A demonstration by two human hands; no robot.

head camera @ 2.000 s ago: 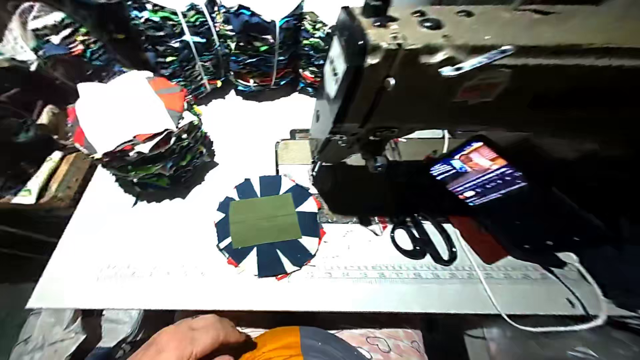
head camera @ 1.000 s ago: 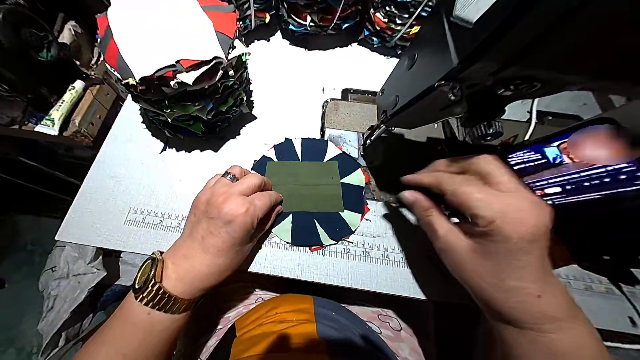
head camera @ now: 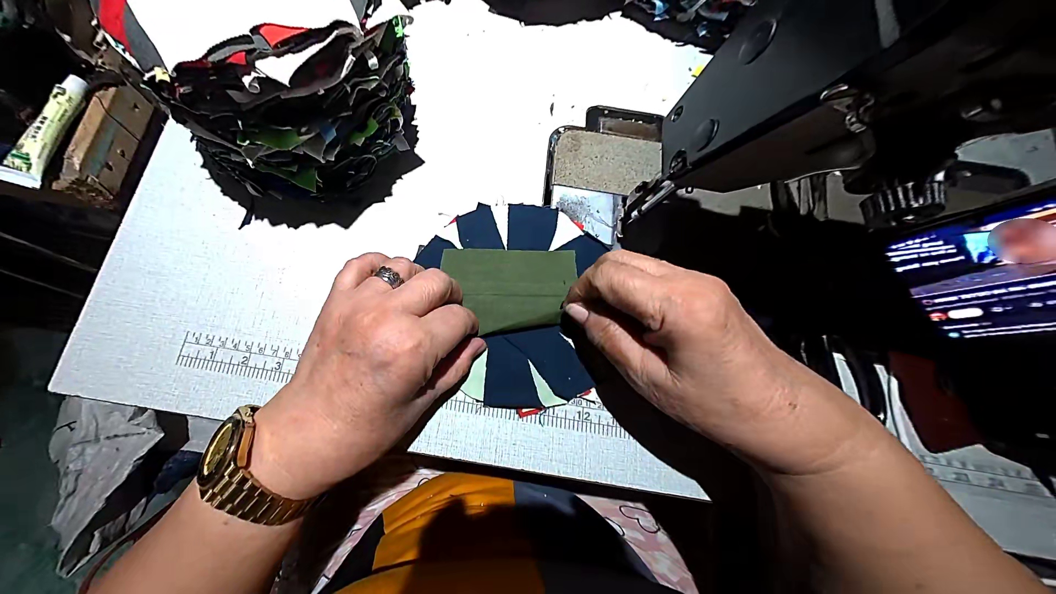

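Observation:
A green fabric rectangle (head camera: 516,289) lies over a round piece of dark blue and white fabric strips (head camera: 507,371), just left of the sewing machine's needle area. My left hand (head camera: 388,338), with a ring and a gold-coloured watch, pinches the green rectangle's left edge. On its right edge, the thumb and fingers of my right hand (head camera: 660,330) pinch the same rectangle. The lower edge of the green fabric looks slightly raised or folded. The sewing machine head (head camera: 767,91) stands at the upper right, its needle hidden.
A tall stack of layered fabric pieces (head camera: 297,124) stands on the white table (head camera: 165,264) at the upper left. Beyond it are a tube (head camera: 45,128) and a wooden block (head camera: 107,140). A lit phone (head camera: 982,272) lies at the right. Printed ruler marks run along the table's front.
Both hands have come onto the green rectangle; my right hand was apart from it one second ago. The rectangle's lower edge has shifted up from the blue strips. The view has moved closer.

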